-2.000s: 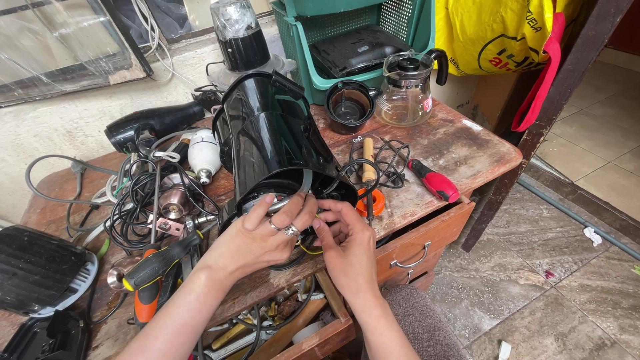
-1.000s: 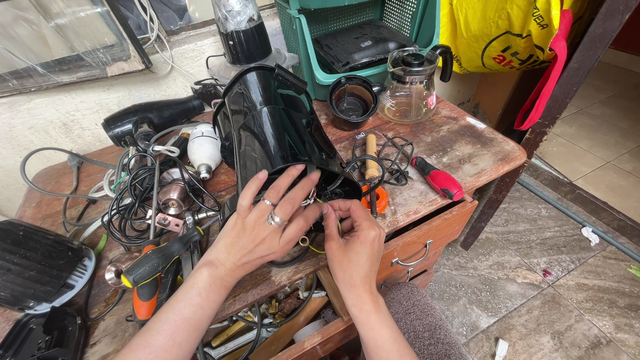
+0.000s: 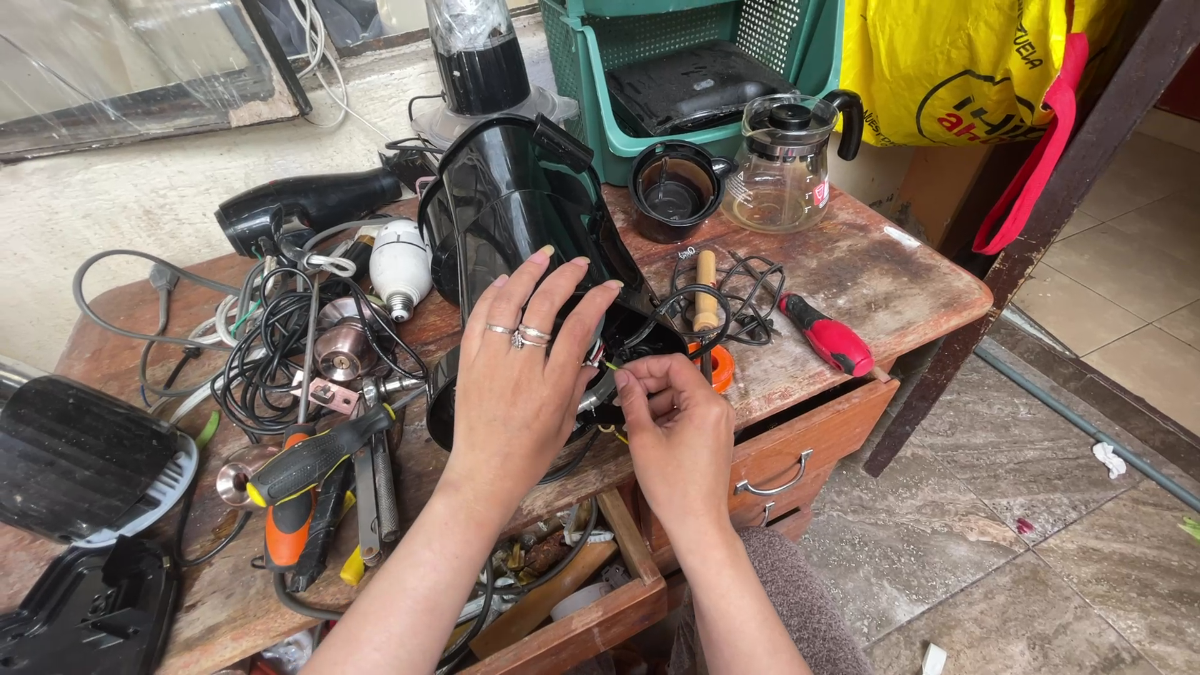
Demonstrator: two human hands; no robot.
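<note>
A glossy black coffee maker housing [image 3: 534, 202] lies tilted on the worn wooden desk, its underside facing me with wires showing. My left hand [image 3: 534, 352], with rings on its fingers, rests over the lower part of the housing, fingers spread; its thumb is near the wires. At the opening's right side, my right hand [image 3: 670, 412] pinches a thin yellow-green wire [image 3: 611, 364] between thumb and fingertips. The inside of the housing is partly hidden by my hands. Right of it lie a wooden-handled tool [image 3: 705, 291], an orange ring-shaped part [image 3: 720, 367] and a red-and-black screwdriver [image 3: 825, 335].
At left are a black hair dryer [image 3: 309, 208], a white bulb [image 3: 401, 267], tangled cables, screwdrivers [image 3: 319, 457] and a black plastic cover [image 3: 84, 459]. Behind stand a glass carafe [image 3: 778, 178], a black filter basket [image 3: 673, 192] and a green crate [image 3: 609, 141]. An open drawer [image 3: 609, 623] holds tools.
My left hand's fingers, curled at the opening's rim two seconds ago, are now spread over the housing. My right hand stays by the wires, with only a small shift.
</note>
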